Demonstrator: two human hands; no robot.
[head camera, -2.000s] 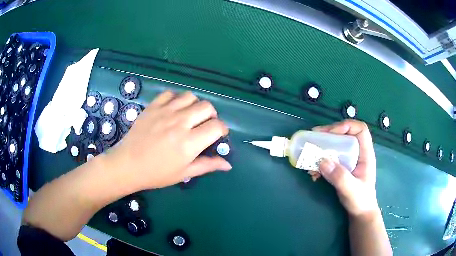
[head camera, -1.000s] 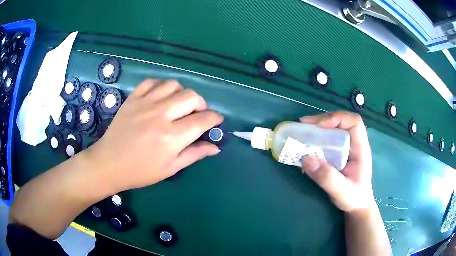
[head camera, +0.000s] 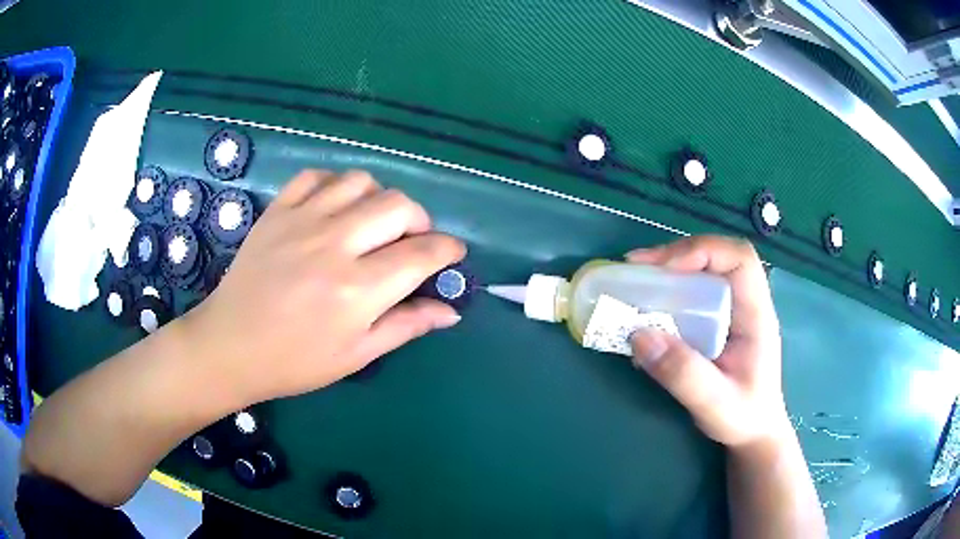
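Observation:
My left hand (head camera: 342, 279) holds a small round black part (head camera: 451, 284) with a silver centre between thumb and fingers, at the middle of the picture. My right hand (head camera: 716, 337) holds a translucent glue bottle (head camera: 674, 298) on its side, with a white label, a white cap and yellowish liquid near the neck. The dispensing needle (head camera: 505, 293) points left, its tip at the right edge of the held part. Whether the tip touches it I cannot tell. My left hand hides part of the disc and some of the loose discs behind it.
Loose black discs (head camera: 228, 214) lie left of my left hand, more (head camera: 347, 495) at lower left. A white cloth (head camera: 90, 216) lies beside the blue bin (head camera: 53, 137) of discs. Discs (head camera: 694, 171) stand in a row on the green conveyor belt (head camera: 442, 63). A metal rail (head camera: 842, 116) runs beyond.
The bottle has moved left, bringing its needle tip to the held part. The view has shifted slightly. The discs on the belt have moved right since a second ago.

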